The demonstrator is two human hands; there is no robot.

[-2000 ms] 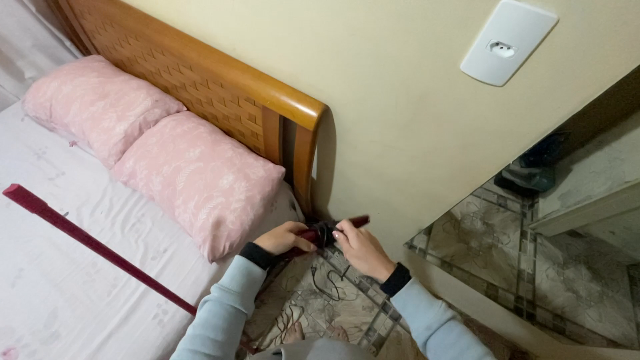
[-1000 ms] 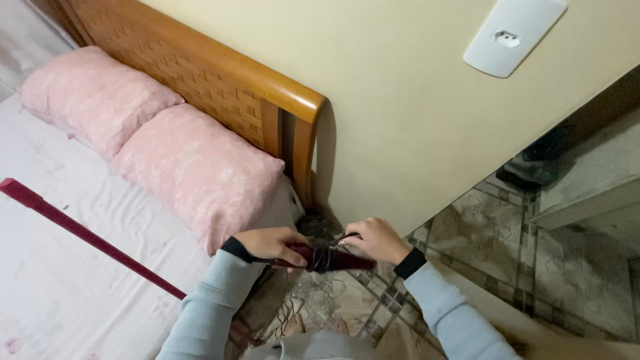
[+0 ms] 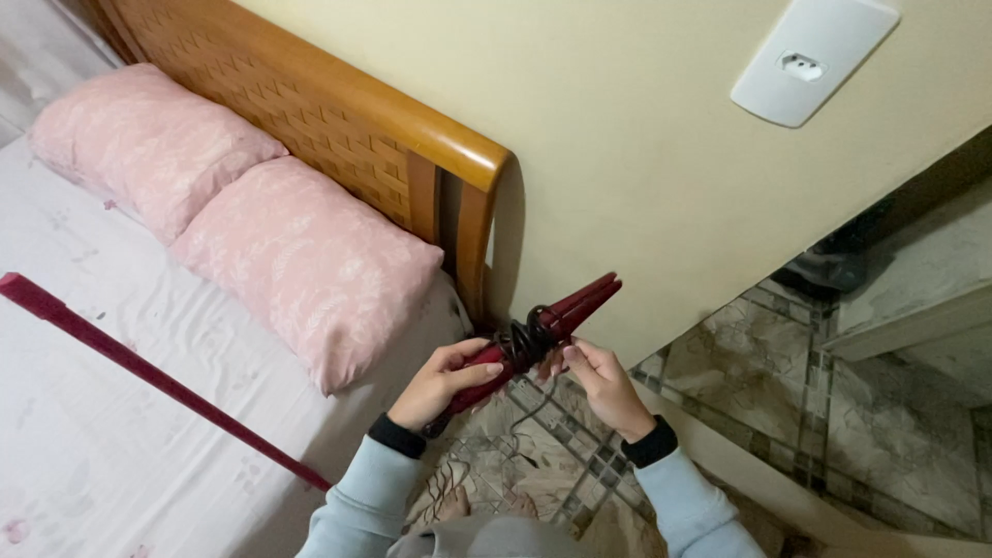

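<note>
A dark red hair straightener (image 3: 577, 306) is held up in front of me, its narrow plates pointing to the upper right. Several turns of its black cord (image 3: 527, 339) wrap around its middle. My left hand (image 3: 449, 380) grips the handle end, thumb on top. My right hand (image 3: 601, 380) is at the wrapped part, its fingertips pinching the cord just below the plates. More cord hangs down below my hands toward the floor.
A bed with a white sheet (image 3: 155, 434), pink pillows (image 3: 310, 263) and a wooden headboard (image 3: 434, 147) is on the left. A long dark red strip (image 3: 163, 380) crosses the sheet. A wall socket (image 3: 814, 62) is at the upper right; dark shoes (image 3: 829, 267) rest on the tiled floor.
The straightener has turned from pointing toward the lower right to pointing to the upper right. My right hand has moved in beneath the wound cord.
</note>
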